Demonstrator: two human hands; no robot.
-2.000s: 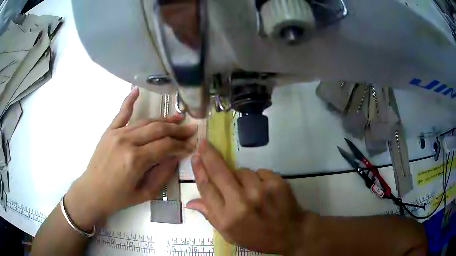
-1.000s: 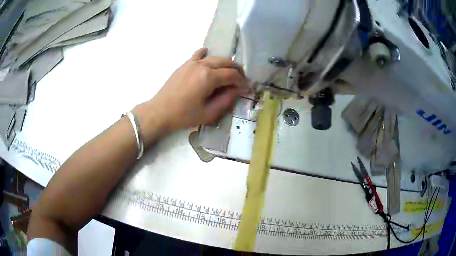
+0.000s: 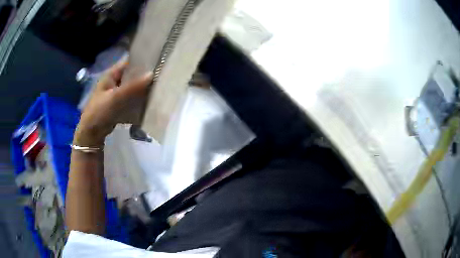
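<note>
My left hand (image 3: 115,103), with a thin bracelet at the wrist, grips a beige zipped panel (image 3: 186,65) by its near-left side. The panel is held up off the table, slanting, with the metal toothed line (image 3: 171,43) running along it. Its upper end is cut off by the picture's top edge. My right hand is not clearly in view; only a small blurred skin-coloured patch shows at the bottom edge.
A blue crate (image 3: 55,151) with fabric pieces stands at the left. A lower white surface (image 3: 202,126) lies below the panel, with beige pieces (image 3: 123,166) beside it. The white machine table (image 3: 312,65) curves at right, with the yellow tape strip (image 3: 428,169). My dark-clothed lap is at the bottom.
The view has swung left, away from the machine head. My left hand has moved from beside the presser foot to left of the table, now holding the zipped panel raised.
</note>
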